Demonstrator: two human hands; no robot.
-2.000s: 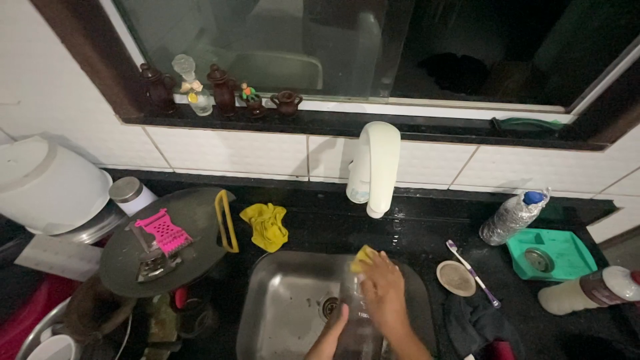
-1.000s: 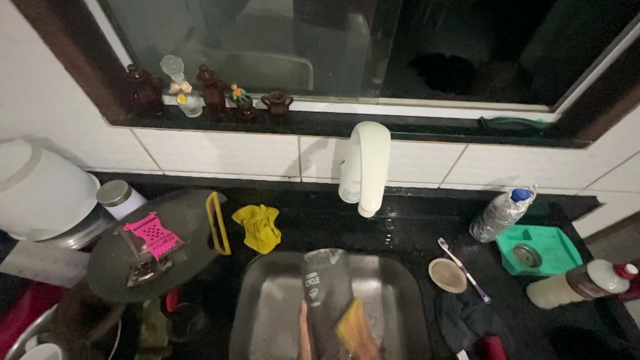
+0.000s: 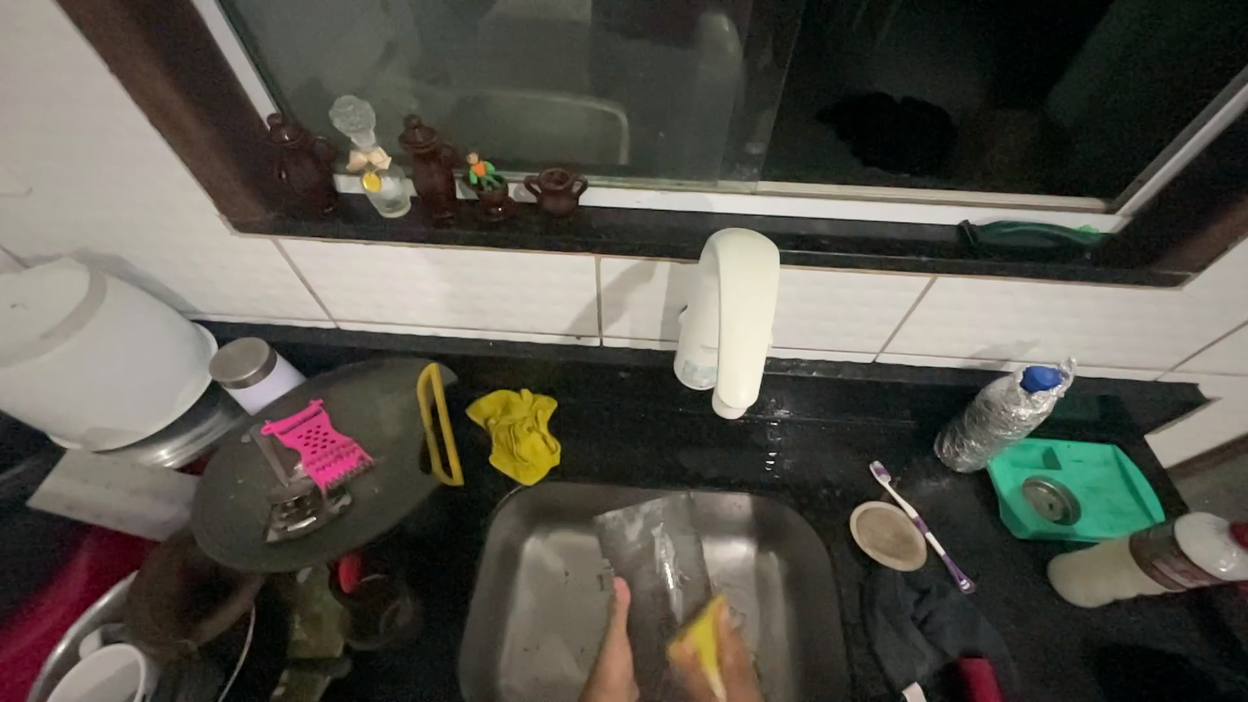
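Note:
Over the steel sink basin [image 3: 531, 575], my left hand [image 3: 614, 653] grips a grey translucent plastic pouch or container [image 3: 658, 551] by its left side, with the thumb on its edge. My right hand [image 3: 726, 658] holds a yellow sponge [image 3: 700, 643] against the lower right of that grey item. The white faucet [image 3: 746, 322] rises behind the basin. A crumpled yellow cloth [image 3: 520, 436] lies behind the basin's left corner. The lower parts of both hands are cut off by the frame.
Left of the basin are a large dark lid [image 3: 390, 487] bearing a pink grater [image 3: 320, 444], and stacked dishes. To the right are a toothbrush [image 3: 921, 526], a round dish [image 3: 887, 535], a dark cloth [image 3: 926, 624], a green tray [image 3: 1111, 487], a foil-wrapped bottle [image 3: 999, 419] and a plastic bottle [image 3: 1111, 564].
The grey item, upright with its printed face showing one second ago, now tilts the other way and shows no print. The sponge has stayed at its lower right.

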